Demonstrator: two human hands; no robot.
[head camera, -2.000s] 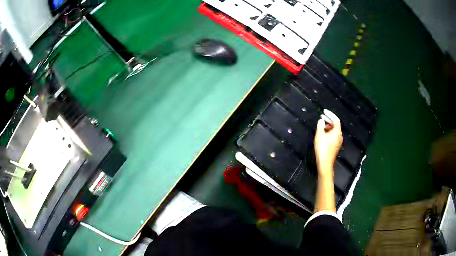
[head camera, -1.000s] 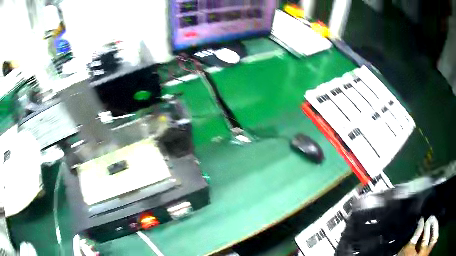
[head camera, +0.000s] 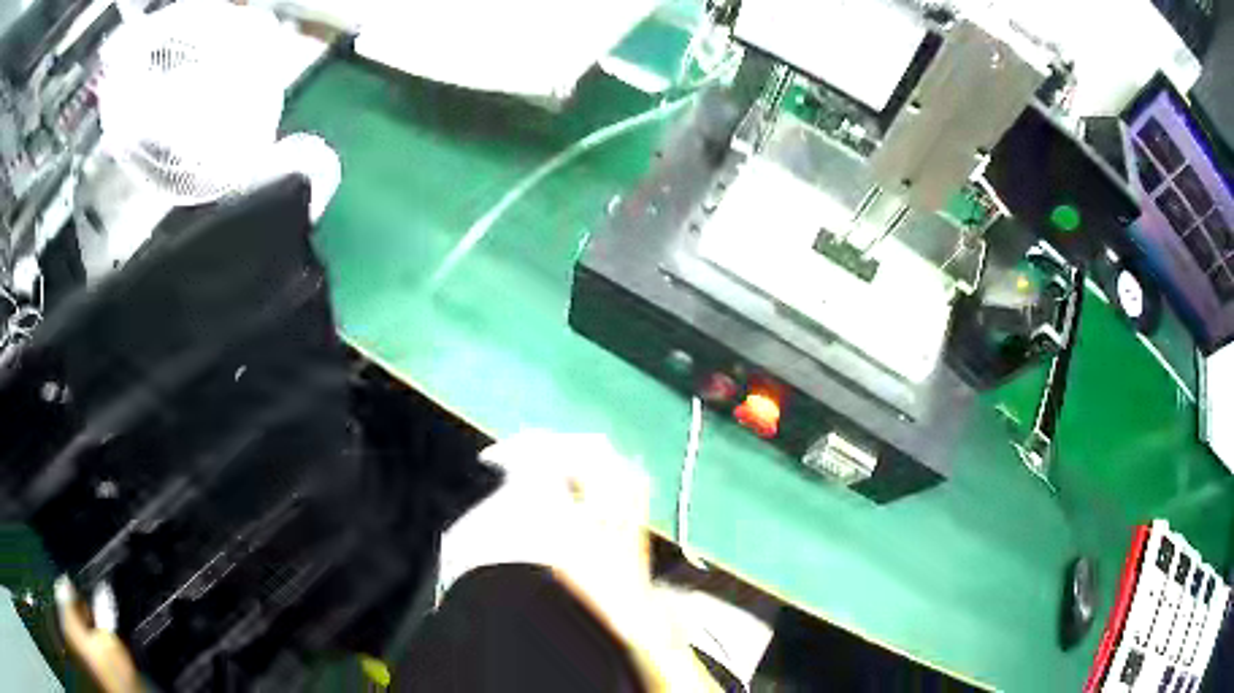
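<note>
A large black ribbed tray (head camera: 203,406) is tilted at the left, overlapping the bench's front edge and blurred. My left hand (head camera: 92,626), with pale fingertips, is at its lower left edge, cut off by the picture's rim. My right hand (head camera: 582,501) is blurred and washed out; it meets the tray's right edge and appears to grip it, its fingers not clearly seen. The black boxy machine (head camera: 758,366) has a pale fixture plate (head camera: 826,291), a small black press head (head camera: 846,255) above it and a lit red switch (head camera: 758,412).
A white fan (head camera: 176,108) stands behind the tray. A white surface (head camera: 474,41) lies at the back. A mouse (head camera: 1079,600) and a white blister tray on a red base (head camera: 1175,623) are lower right. A monitor (head camera: 1184,196) is upper right. Tubing crosses the bench.
The black ribbed tray has gone from the lower right, beside the white trays, to the left near the fan. The view has turned left. My left hand now shows at the tray's edge.
</note>
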